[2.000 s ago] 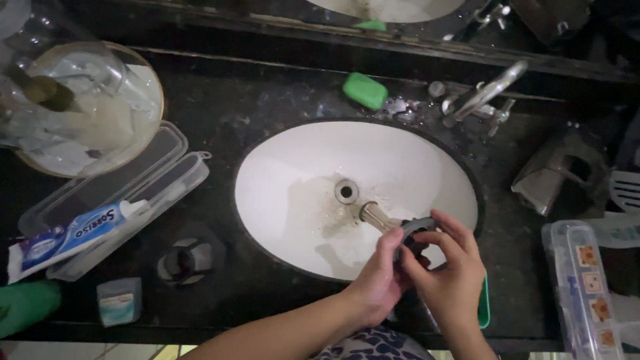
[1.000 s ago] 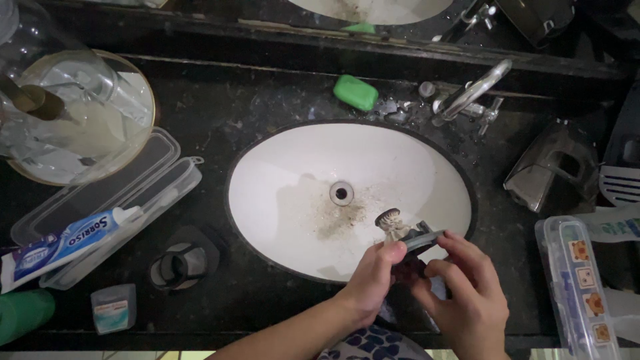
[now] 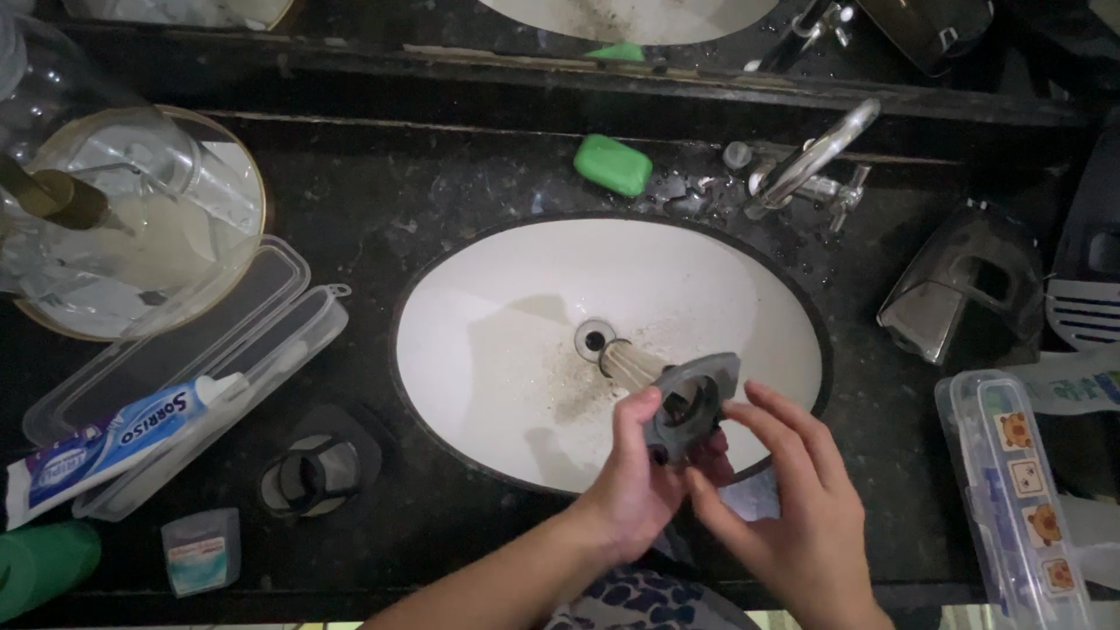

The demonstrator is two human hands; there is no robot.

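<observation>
My left hand [image 3: 634, 486] grips a grey plastic ring-shaped frame [image 3: 733, 372] with a pale pleated filter [image 3: 634, 366] attached, tilted over the front right of the white oval sink [image 3: 472, 350]. The filter points toward the drain [image 3: 595, 339]. My right hand [image 3: 774, 490] is just right of the frame, fingers spread and curved; whether a fingertip touches the frame I cannot tell. Dark specks of dirt lie in the basin around the drain. A dark mesh cup-like part [image 3: 311, 475] stands on the counter left of the sink.
Green soap [image 3: 612, 164] and a chrome faucet [image 3: 809, 162] are behind the sink. At left are a bowl [image 3: 258, 188], toothpaste [image 3: 122, 442] in an open plastic case [image 3: 289, 337] and a floss container [image 3: 201, 553]. A translucent dust container [image 3: 971, 280] and stickered case [image 3: 1019, 499] are at right.
The frame and filter have turned in my left hand, and the frame's round opening now shows. My right hand has let go of the frame's upper edge and spread its fingers.
</observation>
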